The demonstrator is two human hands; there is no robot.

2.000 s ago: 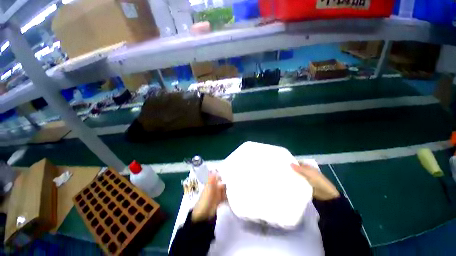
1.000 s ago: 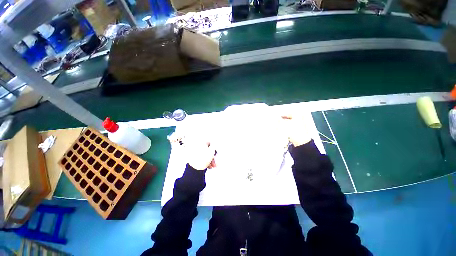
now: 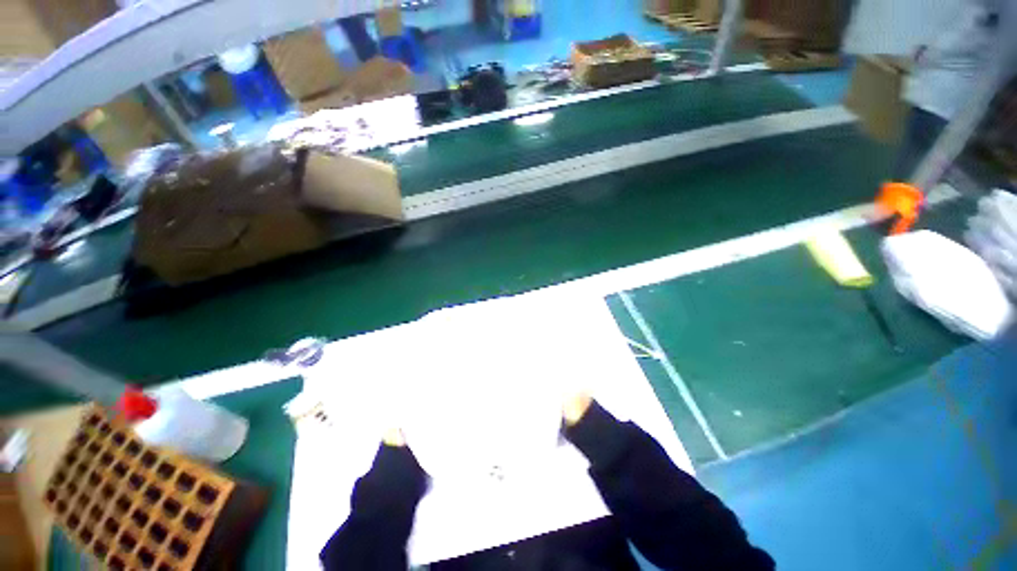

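Note:
A white plastic housing (image 3: 485, 363) lies on the white work sheet (image 3: 335, 519); both are overexposed and their outlines blend, with only a curved far edge and a small dark mark near the front showing. My left hand (image 3: 394, 435) is at the housing's near left and my right hand (image 3: 577, 408) at its right. Only a little skin shows past each dark sleeve; the fingers are lost in the glare, so their grip cannot be told. A small clear bottle with a grey top (image 3: 301, 352) stands at the sheet's far left corner.
At left are a brown compartment tray (image 3: 139, 491) and a white squeeze bottle with red cap (image 3: 195, 424). At right are a yellow-handled tool (image 3: 836, 259), an orange holder (image 3: 899, 205) and white housings (image 3: 948, 284). An open carton (image 3: 234, 212) sits on the conveyor; a person (image 3: 942, 78) stands far right.
The housing, held up two seconds ago, lies on the sheet. The view has turned right, bringing the white housings and a person into view. Both hands remain at the housing.

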